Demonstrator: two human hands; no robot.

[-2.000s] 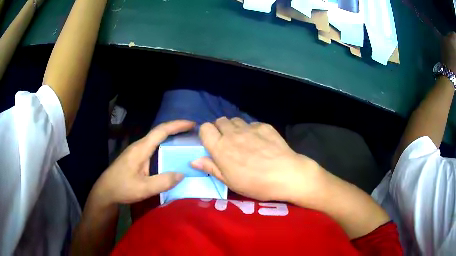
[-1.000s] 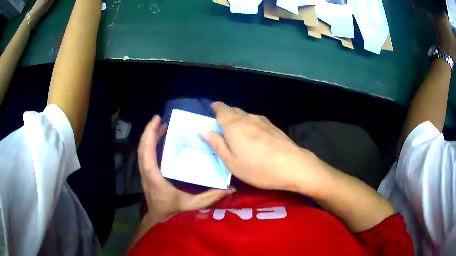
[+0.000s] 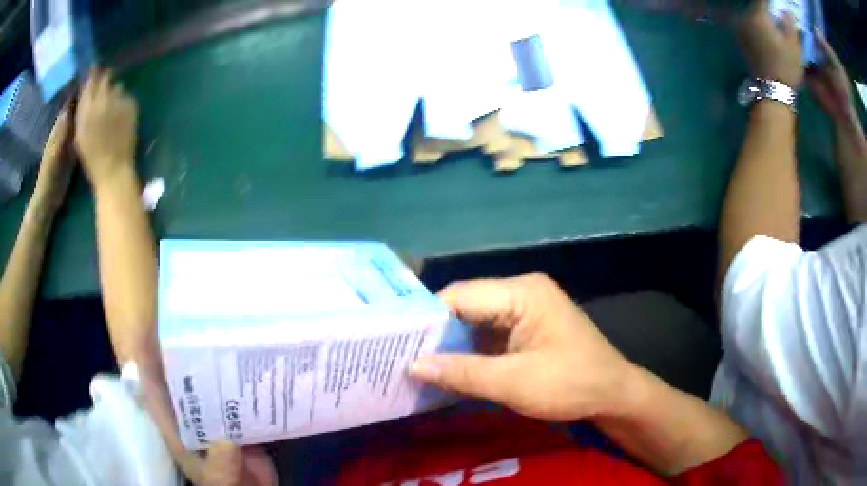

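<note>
An erected white and light-blue carton point(image 3: 295, 380) lies on its side in front of me, above my lap at the bench edge. Small printed text covers the side facing me. My right hand point(image 3: 532, 351) grips its right end, thumb and fingers on the carton. My left hand point(image 3: 233, 465) is at the carton's lower left corner, partly cut off by the picture's bottom edge and partly behind the carton. The carton's far side is hidden.
Flat carton blanks point(image 3: 475, 66) overlap on the dark green bench point(image 3: 247, 180). A neighbour's arms point(image 3: 119, 218) reach over the bench at left, near white-blue cartons point(image 3: 57, 47). At right, a neighbour with a watch point(image 3: 768, 92) holds a carton point(image 3: 799, 19).
The carton has come up from my lap towards the bench edge and turned, showing its long printed sides instead of its end. My right hand has shifted to its right end. The view has tilted up.
</note>
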